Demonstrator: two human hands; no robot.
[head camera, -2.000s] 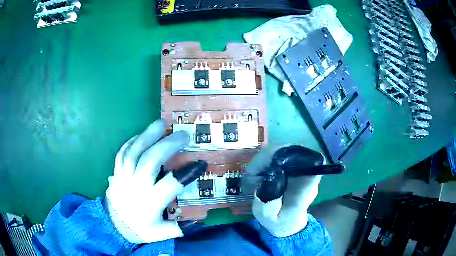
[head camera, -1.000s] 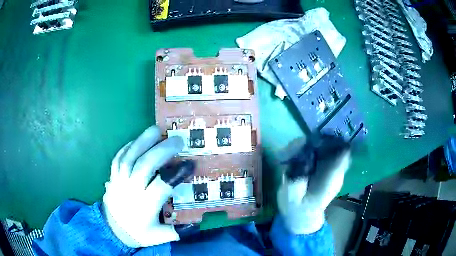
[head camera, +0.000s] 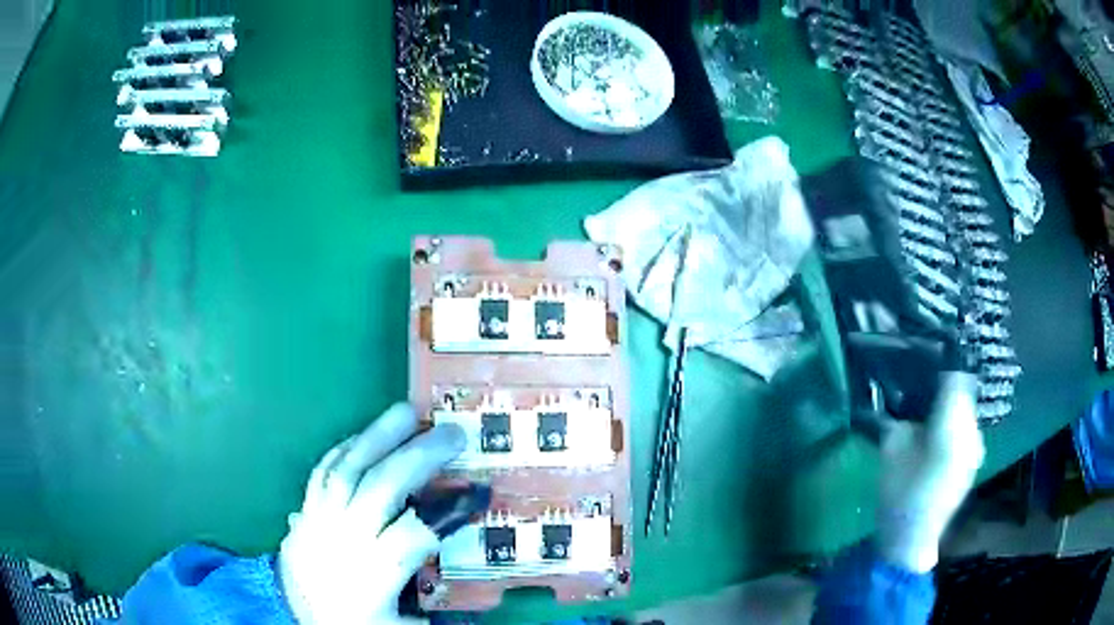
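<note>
The reddish-brown fixture base lies in front of me with three heatsinks in its slots, each bearing two black power transistors. My left hand, in a white glove with a dark fingertip, rests on the lower left of the base, over the left ends of the middle and lower heatsinks. My right hand is blurred at the right and holds the dark cover plate, tilted and lifted off the cloth. Tweezers lie on the green mat between base and plate.
Crumpled white cloth lies right of the base. A black tray at the back holds a round white screw dish and loose screws. Heatsinks stand in a short row at back left. A long double row of heatsink assemblies runs along the right.
My right hand has moved right and taken hold of the cover plate. The tweezers, earlier in that hand, now lie on the mat. The view has shifted, showing more of the tray.
</note>
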